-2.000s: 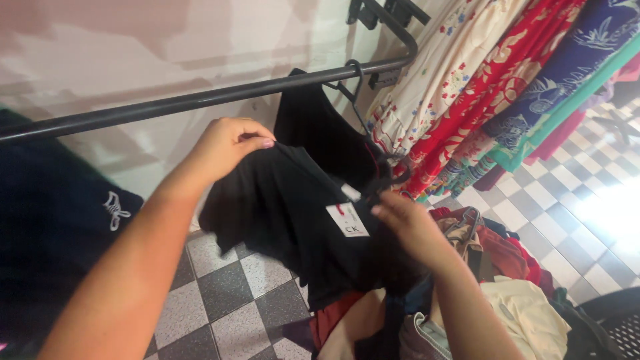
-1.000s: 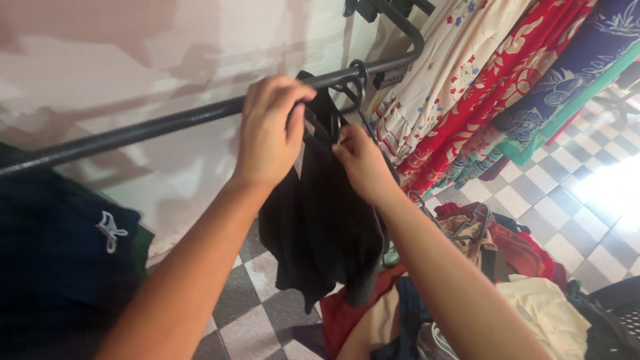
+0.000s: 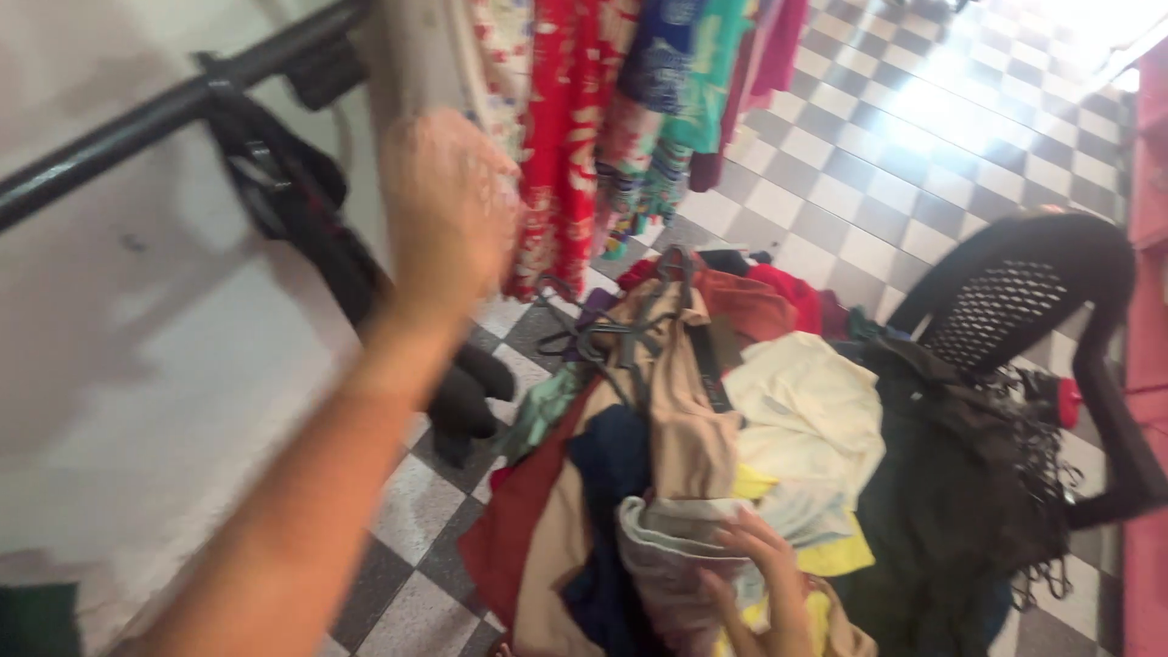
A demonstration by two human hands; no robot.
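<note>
My left hand (image 3: 452,205), blurred, is raised in front of the hanging printed garments (image 3: 566,137); whether it grips anything is hard to tell. Black garments (image 3: 319,219) hang from the dark metal rail (image 3: 100,114), partly behind my left forearm. Low down, my right hand (image 3: 757,566) has its fingers apart over a folded light grey garment (image 3: 675,547) on the clothes pile. Beside it lie a cream garment (image 3: 803,392), a beige garment (image 3: 689,392) with black hangers (image 3: 630,333), and a navy one (image 3: 611,465).
A black chair (image 3: 1104,365) with a perforated back stands at the right, with dark clothes (image 3: 949,474) and several hangers by it. A pale wall (image 3: 182,383) runs along the left. The floor (image 3: 411,511) is checkered grey and white.
Both hands have left the black garment, which now hangs on the rail. My right hand has moved down to the clothes pile. The view has swung right and down.
</note>
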